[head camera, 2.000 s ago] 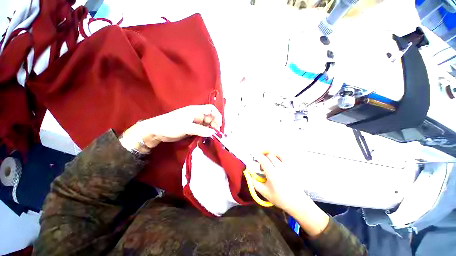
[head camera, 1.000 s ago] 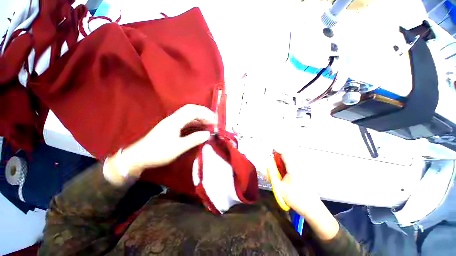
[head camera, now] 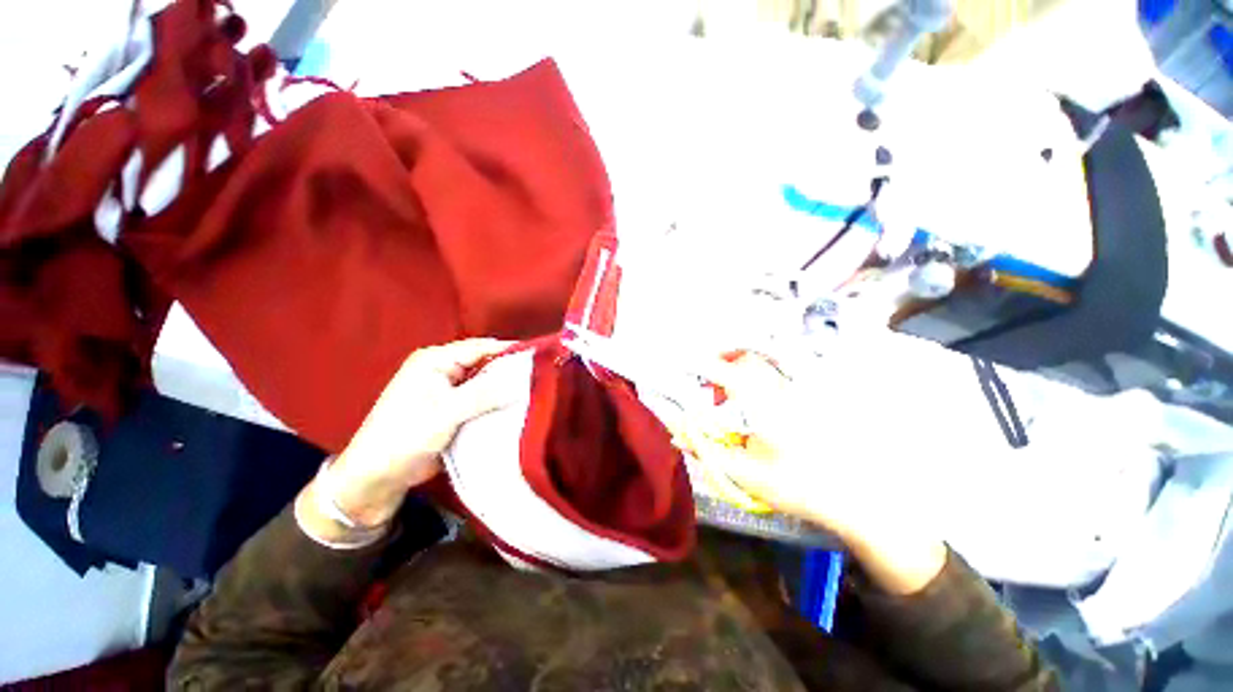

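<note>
The red garment piece (head camera: pixel 365 230) lies spread over the left half of the white table. A zipper (head camera: pixel 595 291) runs down its right edge. Below it the piece is folded open, showing white lining (head camera: pixel 500 466) outside a dark red opening. My left hand (head camera: pixel 419 419) grips the edge of the lining by the zipper's lower end. My right hand (head camera: pixel 757 433) is right of the opening, overexposed and blurred, holding a yellow and red-orange tool, possibly scissors or snips; its blades cannot be made out.
The white sewing machine head (head camera: pixel 974 162) stands at the right, with a dark slab (head camera: pixel 967 304) and black strap (head camera: pixel 1136 243). A red and white bundle (head camera: pixel 102 203) lies at the upper left. A pale roll (head camera: pixel 65 460) sits on dark cloth at the lower left.
My left hand has moved down and left and turned the lower fold, so the opening now faces up. My right hand with the yellow tool has moved slightly up and left since one second ago.
</note>
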